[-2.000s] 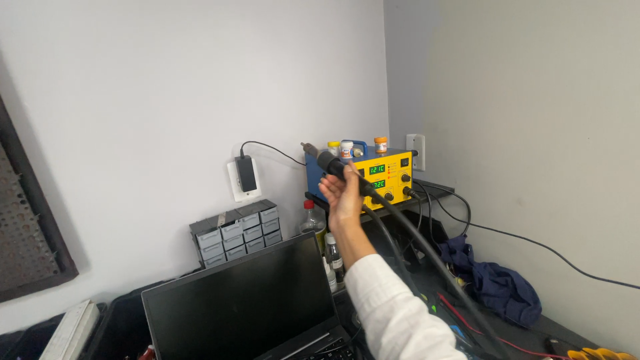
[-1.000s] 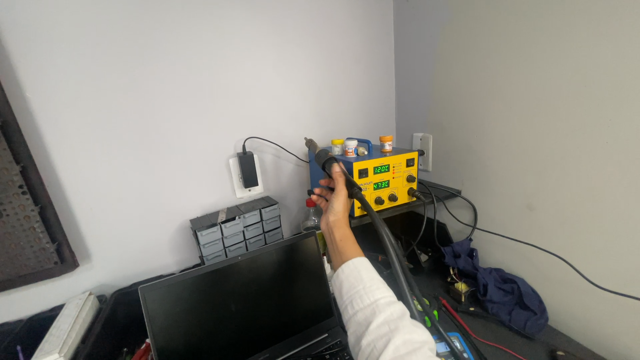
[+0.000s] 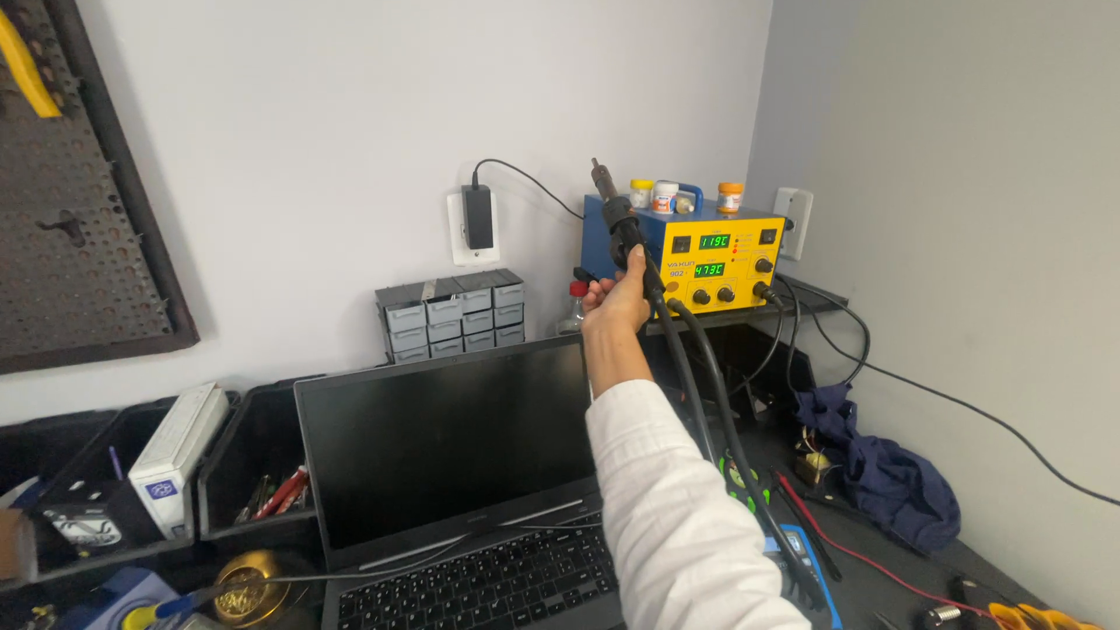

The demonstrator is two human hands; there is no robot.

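Note:
My right hand point(image 3: 619, 302) is closed around the black handle of a hot-air gun point(image 3: 626, 226), thumb along the handle and fingers curled at its left. The gun's metal nozzle points up and slightly left, in front of the left side of a blue and yellow Yaxun rework station point(image 3: 722, 262) with two lit green displays. Whether the gun touches the station or a holder on it, I cannot tell. A thick black hose point(image 3: 687, 376) runs down from the handle past my white sleeve. Small capped jars point(image 3: 664, 198) stand on top of the station. My left hand is out of view.
Below my forearm is an open laptop point(image 3: 455, 446) with a dark screen. Behind it stand a grey drawer cabinet point(image 3: 451, 317) and a red-capped bottle point(image 3: 573, 311). Black bins point(image 3: 254, 455) are at left; a navy cloth point(image 3: 901, 481), a red cable and a blue-edged device point(image 3: 818, 569) lie at right.
The gun's nozzle stands more upright and higher against the station than one second ago. My right hand has stayed closed on the handle. The view has shifted somewhat downward and left.

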